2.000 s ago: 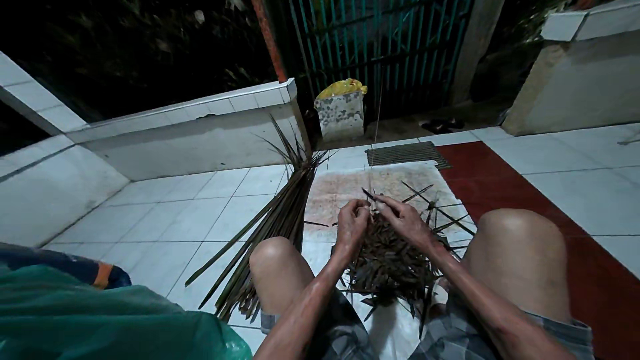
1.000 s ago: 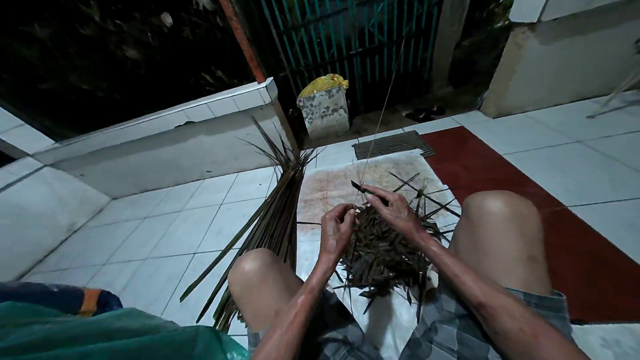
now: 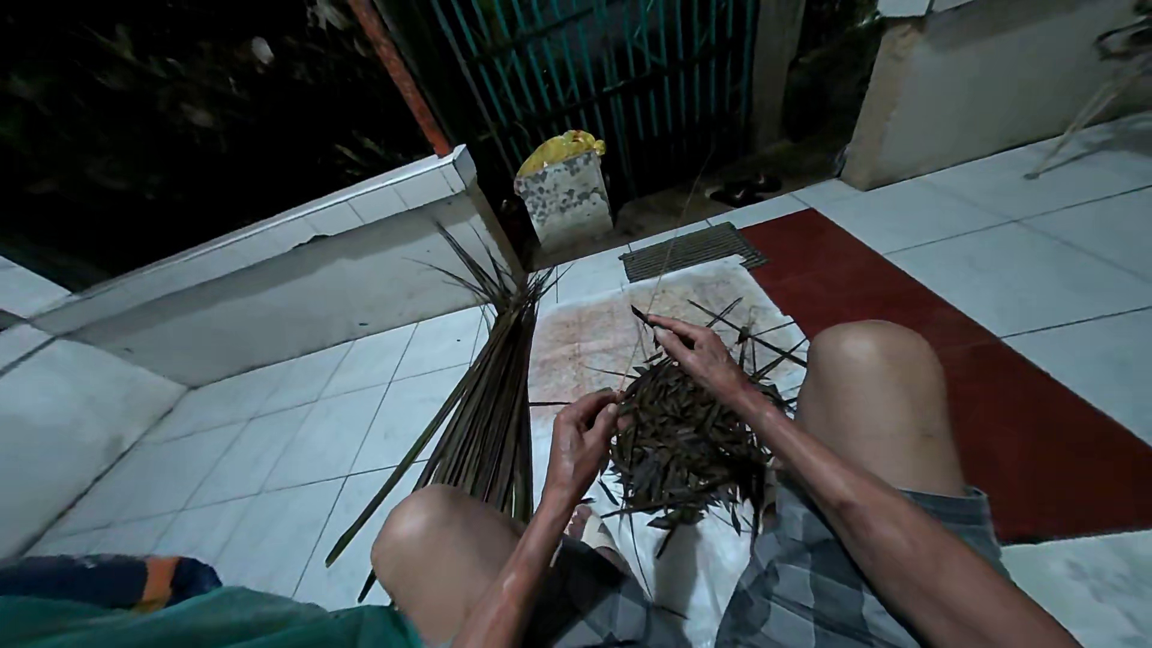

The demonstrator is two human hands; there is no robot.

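Observation:
Between the knees, my left hand (image 3: 579, 443) pinches a thin pale strip (image 3: 634, 355), which rises as a fine line toward the gate. My right hand (image 3: 700, 353) is higher and further right, its fingers closed on a small dark blade-like piece (image 3: 641, 317); whether it is a knife or a leaf piece I cannot tell. Under both hands lies a heap of short dark leaf pieces (image 3: 688, 441) on a stained white cloth (image 3: 576, 346). A bundle of long, narrow dark leaves (image 3: 490, 396) lies left of my left hand, beside the left knee.
A ribbed grey mat (image 3: 691, 252) lies beyond the cloth, a red floor strip (image 3: 972, 387) to the right. A low wall (image 3: 297, 279) runs along the left. Further off are a block (image 3: 567, 202) topped with a yellow bag (image 3: 562, 151) and a green barred gate (image 3: 621, 81). Green fabric (image 3: 216, 621) is at lower left.
Two seconds ago my hands were close together over the heap. Now they are apart, the right one higher, the left one lower and to the left.

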